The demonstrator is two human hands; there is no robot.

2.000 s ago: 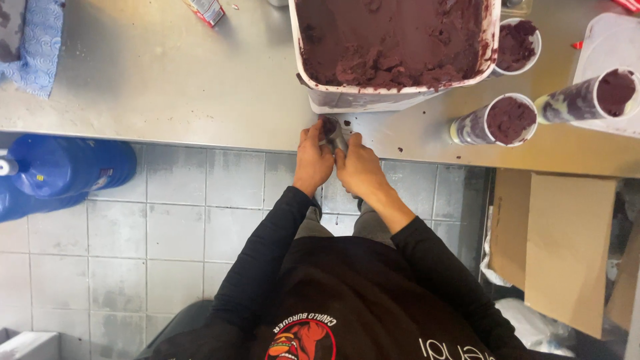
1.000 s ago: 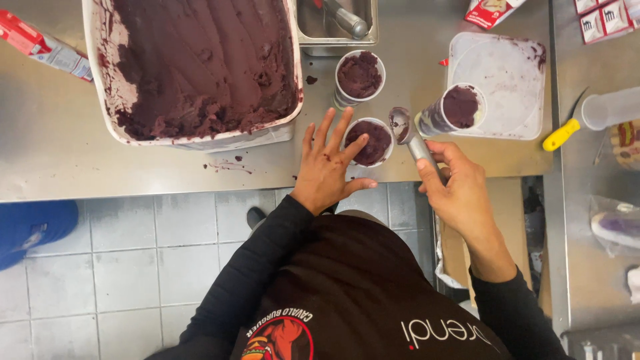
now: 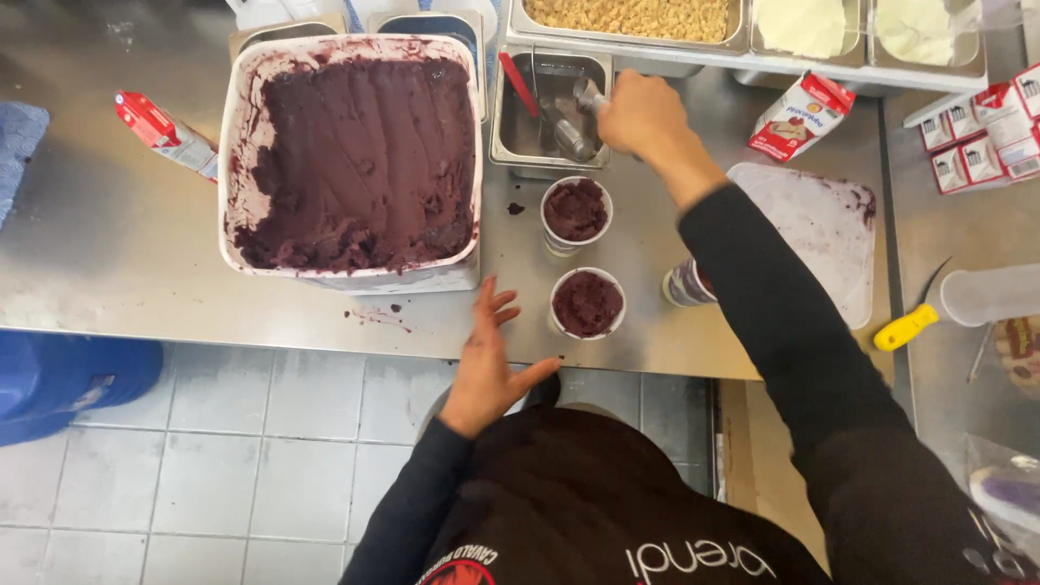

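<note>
My right hand (image 3: 642, 114) is closed around the handle of a metal scoop (image 3: 591, 93), held over a steel pan (image 3: 508, 146) that holds a red-handled utensil (image 3: 518, 84) and another metal utensil (image 3: 569, 134). My left hand (image 3: 487, 366) is empty, fingers spread, at the counter's front edge. Right of it stands a cup filled with dark purple açaí-like paste (image 3: 587, 304); a second filled cup (image 3: 577, 211) stands behind that one. A third cup (image 3: 685, 284) is partly hidden by my right sleeve. The large white tub of purple paste (image 3: 349, 162) is left of the cups.
A white plastic lid (image 3: 845, 244) lies to the right, with a red and white carton (image 3: 800, 116) behind it. A yellow-handled knife (image 3: 906, 327) rests on the right counter. Pans of crumbled topping (image 3: 630, 16) and pale powder (image 3: 800, 24) line the back. Another carton (image 3: 166, 134) lies left of the tub.
My right hand has moved from beside the front cups to the steel pan at the back with the scoop. My left hand has come off the front cup and moved left.
</note>
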